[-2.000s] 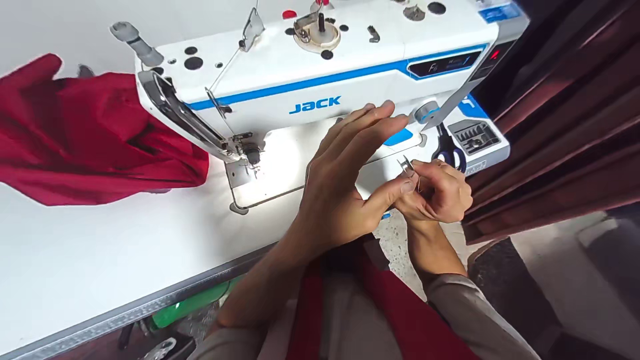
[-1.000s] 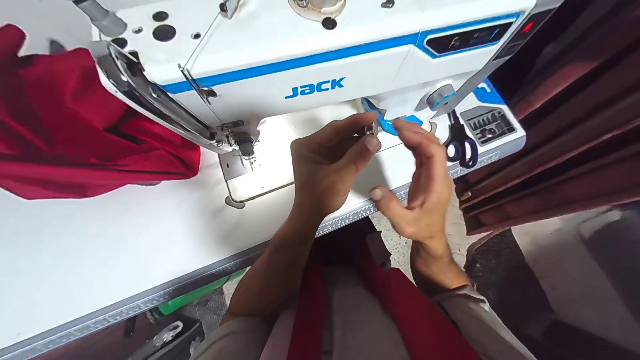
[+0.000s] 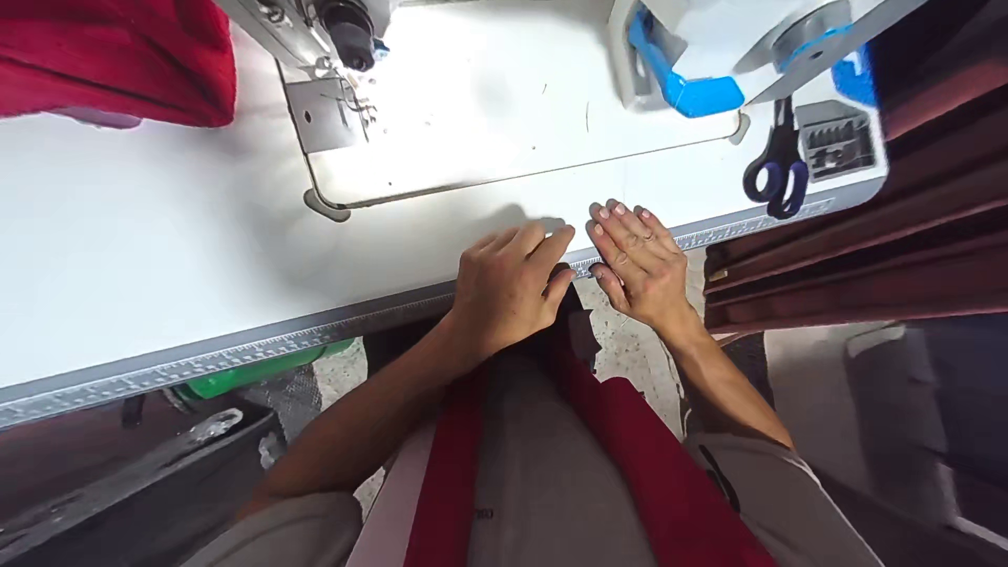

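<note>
Both of my hands rest at the front edge of a white sewing table. My left hand (image 3: 512, 287) is bent over the edge, palm down, thumb apart from the fingers; whether something small lies beneath its fingertips cannot be told. To its right, my right hand (image 3: 642, 264) lies with fingers extended on the tabletop, nothing seen in it. Beyond them is the bed plate (image 3: 512, 150) of a Jack sewing machine, with the needle area (image 3: 346, 98) lit at the upper left. Red fabric (image 3: 118, 63) lies on the table at the far left.
Scissors with dark handles (image 3: 778, 169) and a small tray of metal parts (image 3: 839, 146) lie at the right. A blue lever (image 3: 685, 83) sits near the machine's pillar. A measuring tape (image 3: 260, 346) runs along the table edge. Dark red curtains (image 3: 866, 252) hang at the right.
My hands, raised near each other earlier with a small metal piece at the fingertips, are now lowered to the table edge, side by side. The view has moved closer to the table.
</note>
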